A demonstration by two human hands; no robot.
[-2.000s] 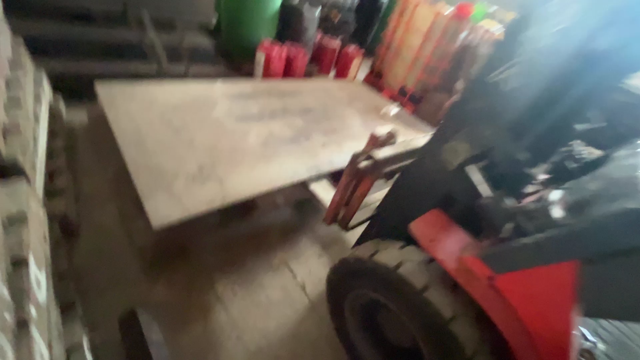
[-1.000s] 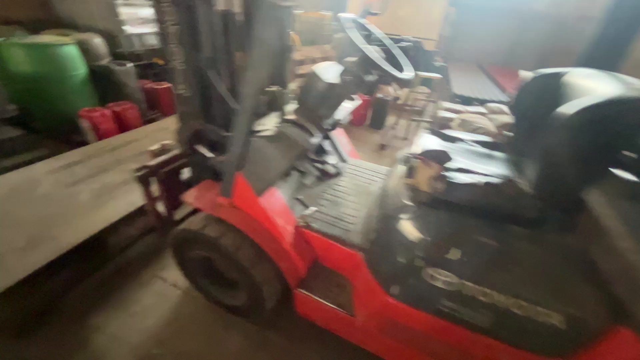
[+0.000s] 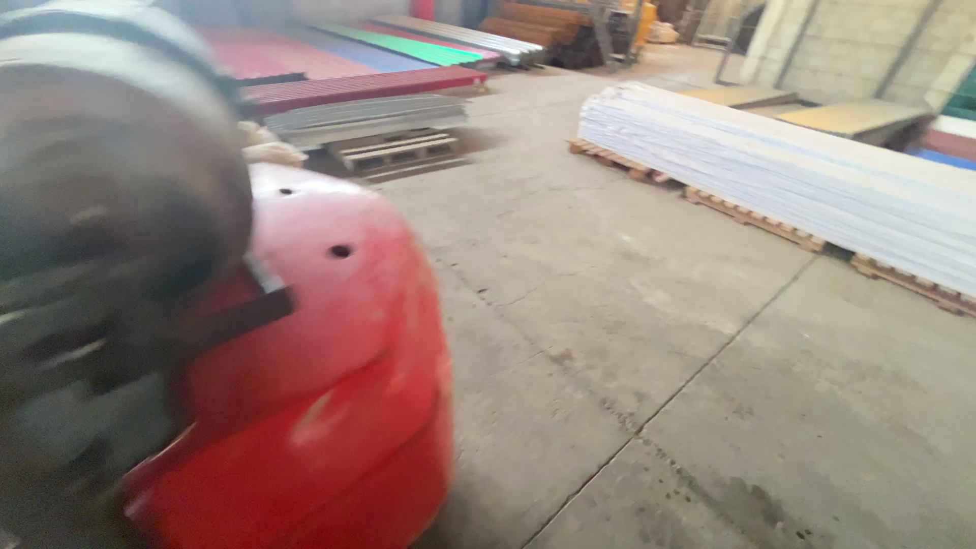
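Observation:
Neither my left hand nor my right hand shows in the head view. Close by on the left stands the rear of a forklift, with its red counterweight [image 3: 343,366] rounded toward the floor. A dark, blurred rounded part, perhaps a gas tank [image 3: 122,168], sits on top of it at the left edge. The concrete floor [image 3: 610,320] stretches to the right of the machine, crossed by a long joint line and dark stains.
A long stack of pale wrapped sheets [image 3: 778,175] lies on wooden pallets [image 3: 747,213] at the right. Corrugated metal sheets [image 3: 366,118] rest on another pallet [image 3: 396,149] behind the forklift. Colored sheets [image 3: 412,47] and yellowish panels [image 3: 854,118] lie farther back.
The view has swung far to the right, from the forks and front wheel, past the seat and steering wheel, to the forklift's rear. The flat board and red containers are out of view.

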